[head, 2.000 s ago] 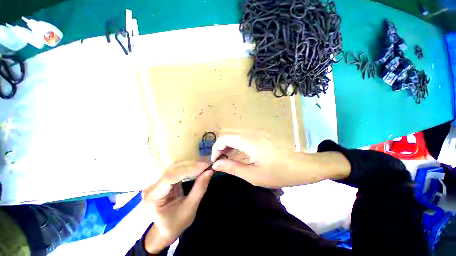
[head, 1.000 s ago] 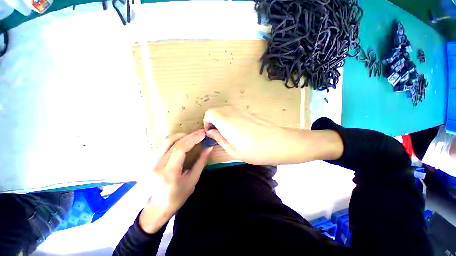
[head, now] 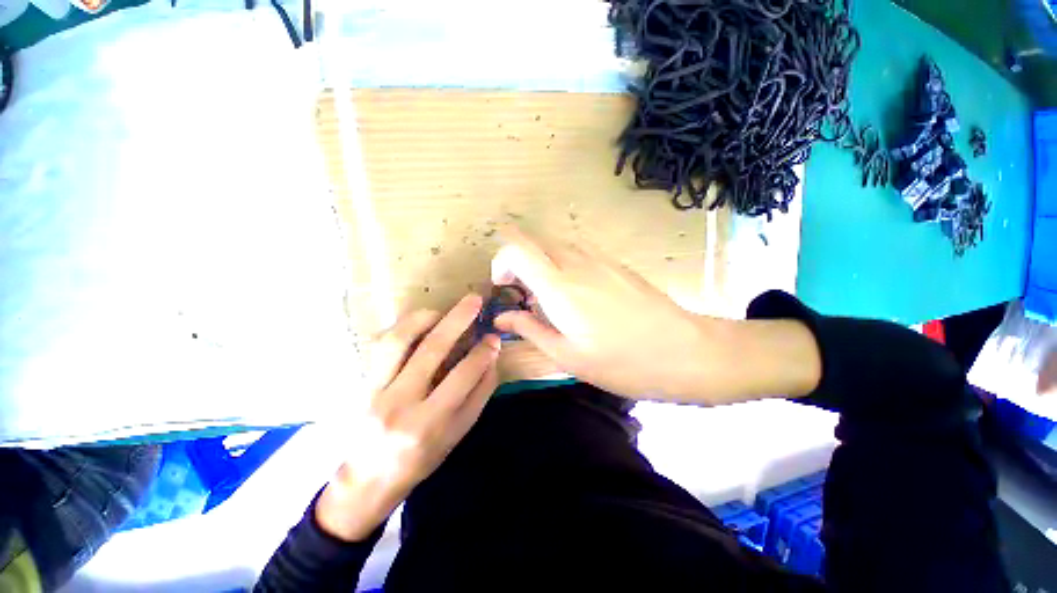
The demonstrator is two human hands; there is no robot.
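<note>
A small dark-blue fabric piece [head: 496,314] with a black cord loop at its top lies between my hands, at the near edge of the cardboard work board [head: 464,151]. My left hand [head: 423,394] has its fingertips on the piece's left and lower side. My right hand [head: 591,313] has its thumb on the piece's right side, with the index finger curled above it. The fingers partly hide the piece.
A tangled black cord pile [head: 730,99] covers the board's upper right. Small cord bits [head: 869,156] and a fabric stack [head: 931,162] lie on the green bench top [head: 858,261]. A white cover sheet [head: 174,232] is at left. Blue crates [head: 800,521] are below.
Two seconds ago the piece with its loop lay on the board beyond my hands, which pinched something small. Now my fingers are on a piece, and its loop shows between them. The view has shifted.
</note>
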